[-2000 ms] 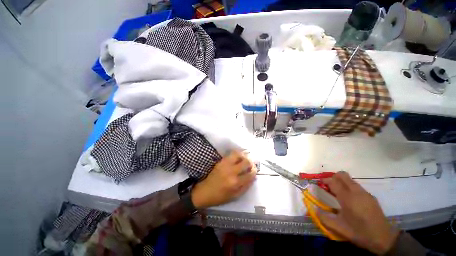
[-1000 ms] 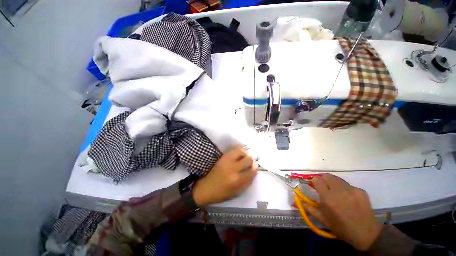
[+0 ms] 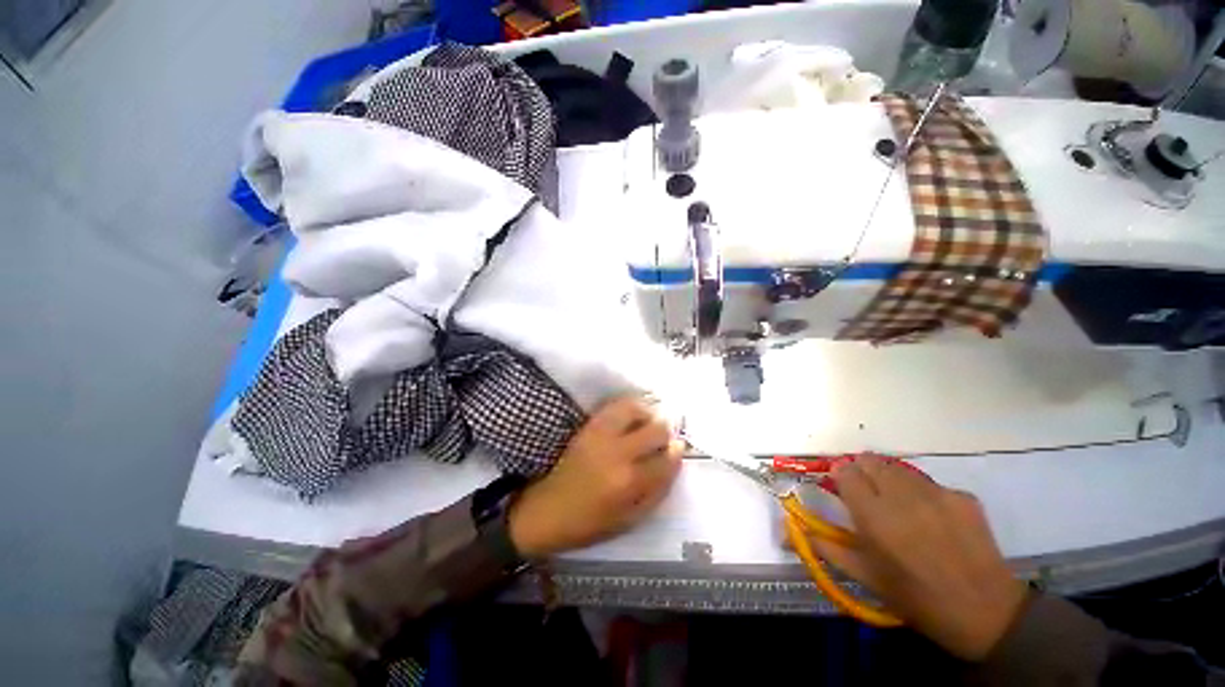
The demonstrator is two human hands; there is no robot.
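Observation:
The checked garment (image 3: 517, 409) with its white lining (image 3: 390, 201) lies bunched left of the sewing machine (image 3: 793, 188). My left hand (image 3: 598, 481) pinches the garment's edge just left of and in front of the needle area; bright lamp glare hides the fingertips' detail. My right hand (image 3: 927, 544) holds the scissors (image 3: 822, 526), with red and orange-yellow handles. Their blades point left to my left fingertips and look nearly closed. I cannot tell whether cloth is between the tips. The presser foot area (image 3: 742, 373) is just behind the blades.
A plaid scrap (image 3: 974, 222) drapes over the machine head. A thread cone (image 3: 1108, 47) and a dark green container (image 3: 944, 40) stand behind. A blue bin (image 3: 343, 74) is at the back left. A measuring tape (image 3: 699, 591) runs along the front edge. Checked garments (image 3: 202, 611) lie lower left.
The scissors have moved left to my left fingertips, and their blades have closed from a wider opening. My left hand stays on the garment. The view has shifted slightly.

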